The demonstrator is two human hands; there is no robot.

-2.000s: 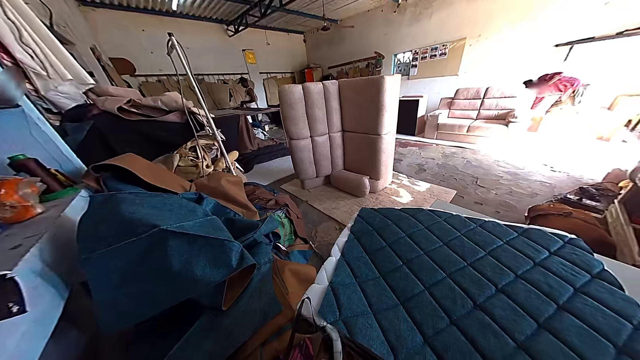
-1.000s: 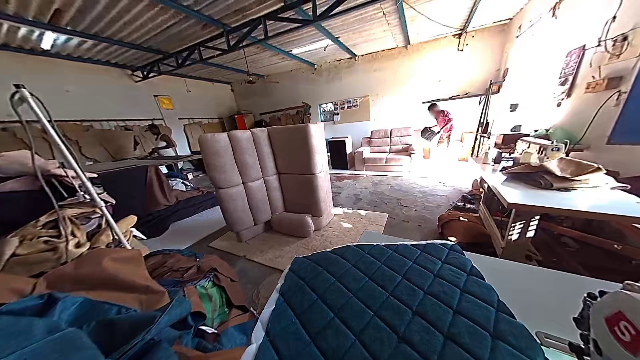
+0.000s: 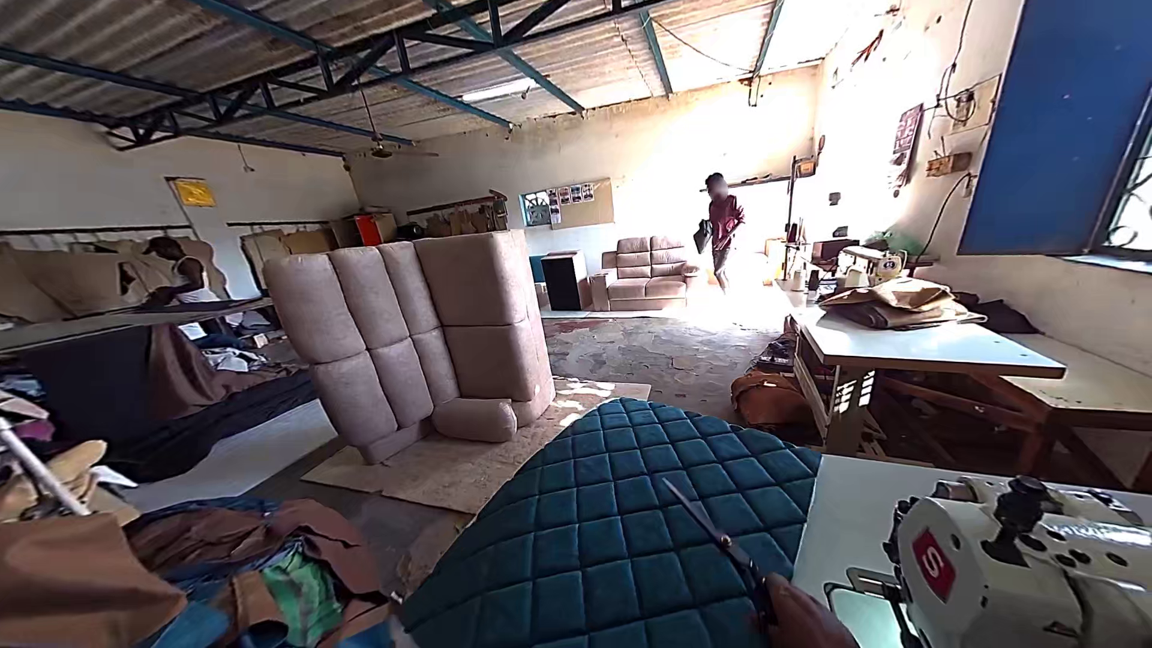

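Note:
My right hand (image 3: 804, 616) comes in at the bottom right, its fingers at the handles of a pair of metal scissors (image 3: 723, 540). The blades point up and left over a teal quilted fabric panel (image 3: 621, 504) with diamond stitching. That panel lies partly on the pale sewing table (image 3: 850, 504) and reaches past its left edge. Right of the hand stands a white industrial sewing machine (image 3: 999, 558). My left hand is out of view.
A beige sofa section (image 3: 405, 342) stands upright on a board ahead. Brown and blue fabric pieces (image 3: 243, 567) lie heaped at the lower left. Another table (image 3: 936, 346) bears folded cloth at right. One person (image 3: 723, 220) stands far off; another (image 3: 184, 274) is at left.
The view has swung right and up. My right hand and the scissors have come into view over the quilted panel. The far person, bent over in the oldest frame, is now upright.

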